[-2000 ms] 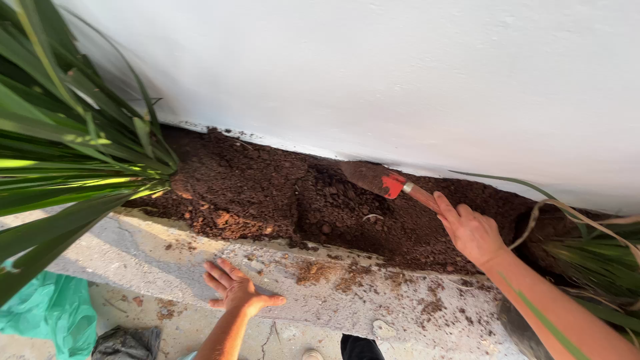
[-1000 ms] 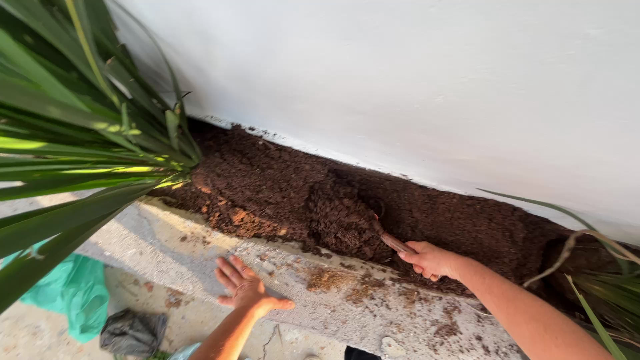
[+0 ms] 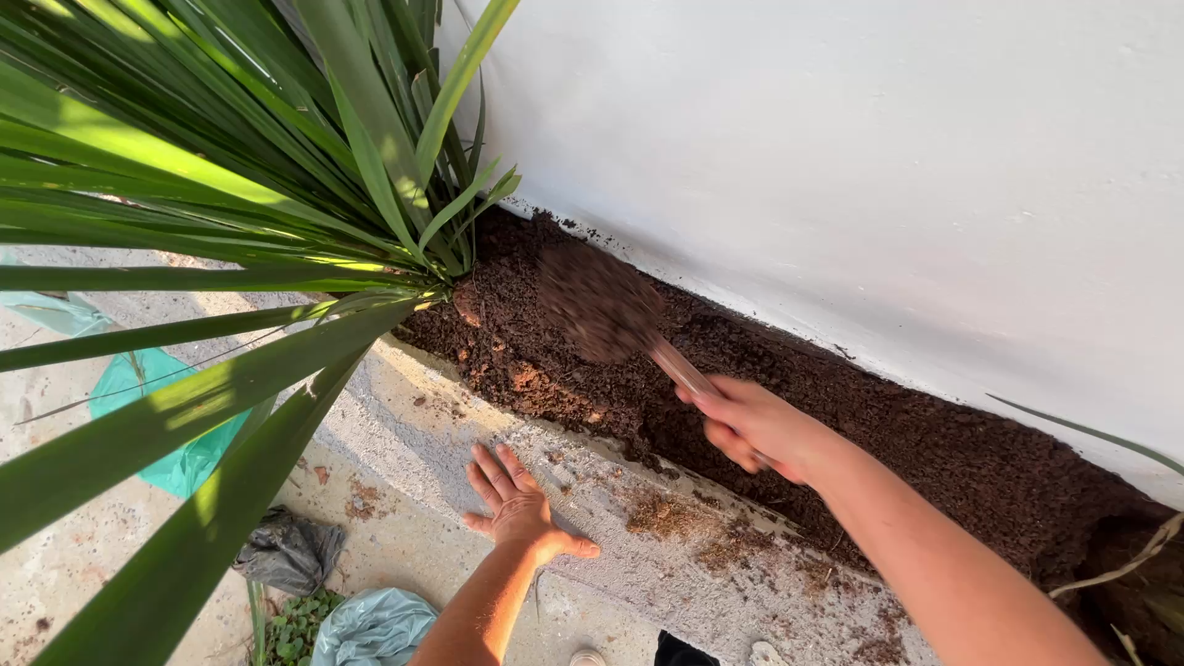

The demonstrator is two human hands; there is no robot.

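My right hand grips the handle of a garden trowel. Dark soil is heaped on its blurred blade, which is over the left part of the narrow soil bed, near the base of a long-leaved green plant. A dug hollow lies in the soil below the handle. With fingers spread, my left hand rests on the rough concrete edge of the bed and holds nothing.
A white wall runs along the far side of the bed. Green plastic bags, a black bag and a pale blue bag lie on the ground at lower left. A second plant's stems stand at far right.
My right hand has lifted a load of soil on the trowel and moved it left, toward the large plant. My left hand stays on the concrete edge. The view has shifted left.
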